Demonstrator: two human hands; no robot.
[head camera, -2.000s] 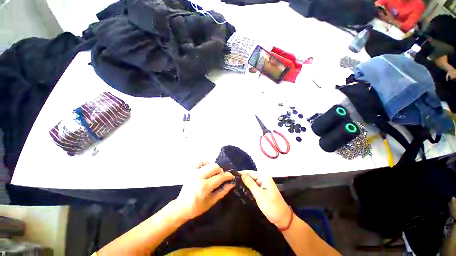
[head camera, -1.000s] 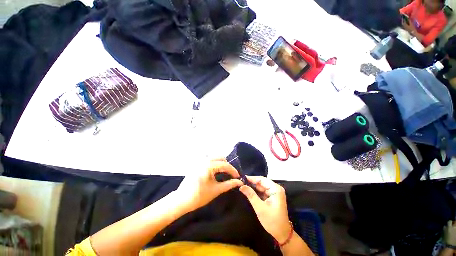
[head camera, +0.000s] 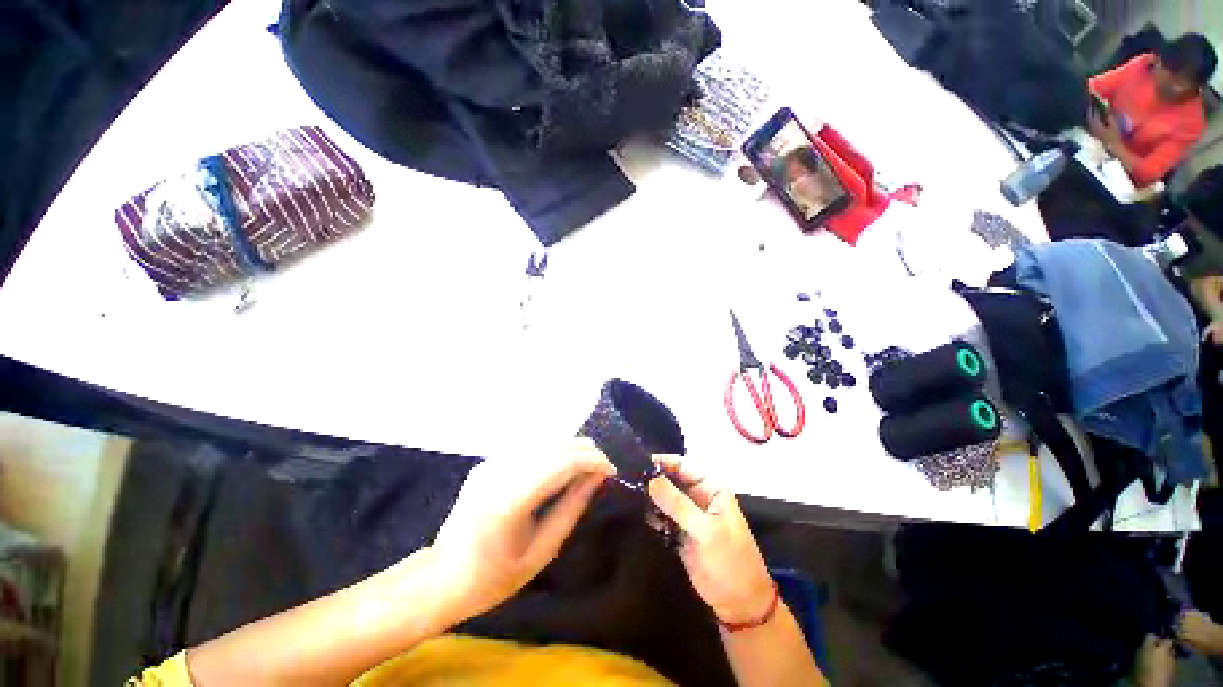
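The black garment's tube-like cuff (head camera: 620, 427) stands open at the front edge of the white table, its opening facing up. My left hand (head camera: 516, 517) pinches the cuff's near left edge. My right hand (head camera: 708, 526) is shut on the near right edge, fingertips close to the left ones. A dark, bumpy, glinting trim (head camera: 660, 521) hangs by my right fingers. A needle or thread cannot be made out between the fingertips. The rest of the garment is dark and hard to tell from the shadow below the table.
Red-handled scissors (head camera: 765, 400) and black buttons (head camera: 818, 352) lie right of the cuff, with black thread cones (head camera: 939, 427) beyond. A striped bundle (head camera: 248, 215) lies left, a garment pile (head camera: 470, 94) behind, a phone (head camera: 799, 168) propped on red. A person in red (head camera: 1151, 114) sits opposite.
The view has shifted and tilted. My hands have moved from close together on the cuff's edge to slightly apart, and more of the cuff's outer side shows.
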